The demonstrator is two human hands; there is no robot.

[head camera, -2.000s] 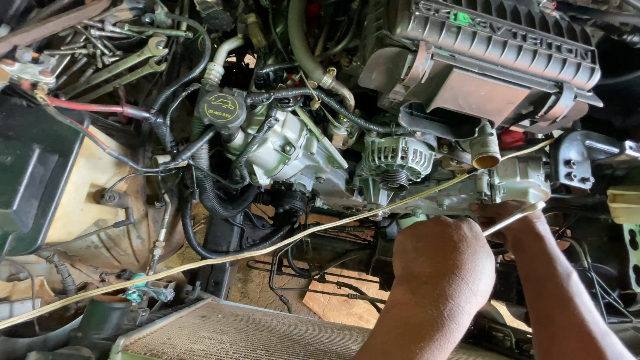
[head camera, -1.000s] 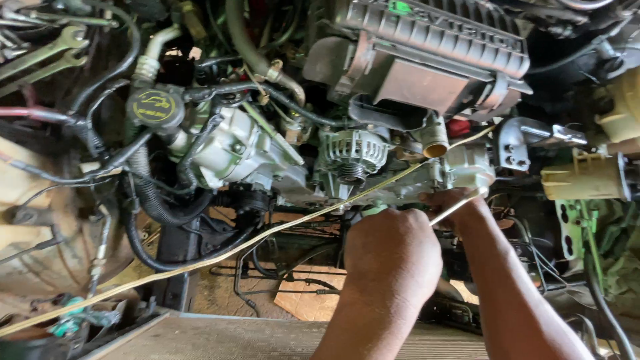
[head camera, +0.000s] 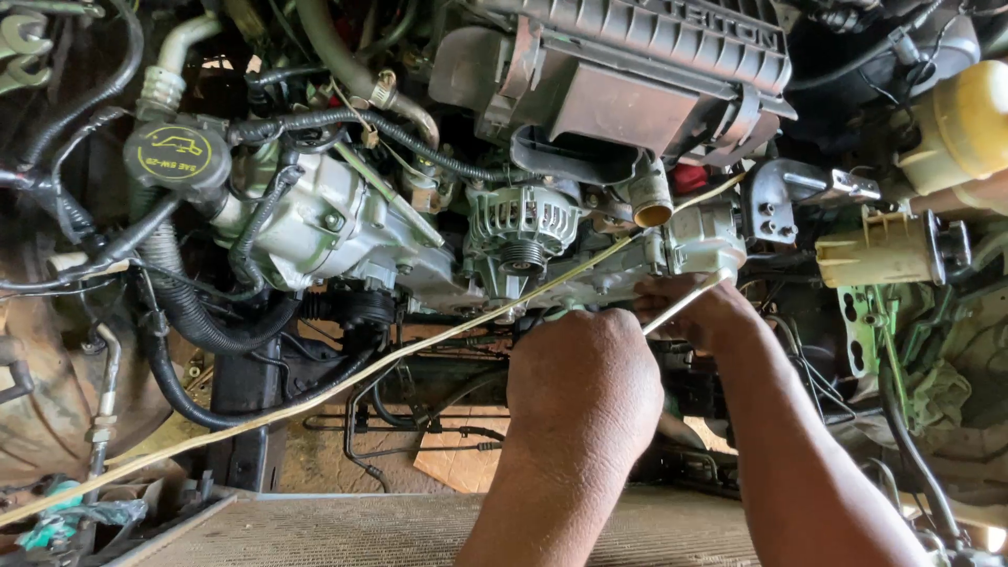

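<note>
Low in the engine bay, my left hand (head camera: 587, 374) is closed in a fist, back up, just below the alternator (head camera: 524, 224). A slim pale metal bar (head camera: 685, 301) slants from its right side up to the right. Its far end lies over my right hand (head camera: 701, 311), whose fingers reach to the left beneath a silver metal housing (head camera: 703, 236); what they touch is hidden. A long yellowish cord (head camera: 409, 349) runs diagonally above both hands, across the front of the engine.
A black plastic air filter housing (head camera: 622, 106) stands above the alternator. The black oil filler cap (head camera: 175, 153) and thick corrugated hoses (head camera: 185, 299) are at left. A radiator-like finned core (head camera: 339, 531) spans the bottom. Metal bracket (head camera: 768, 205) and plastic reservoirs (head camera: 874, 250) are at right.
The view has shifted right and come closer. Against the engine, both hands and the metal bar stay in about the same place.
</note>
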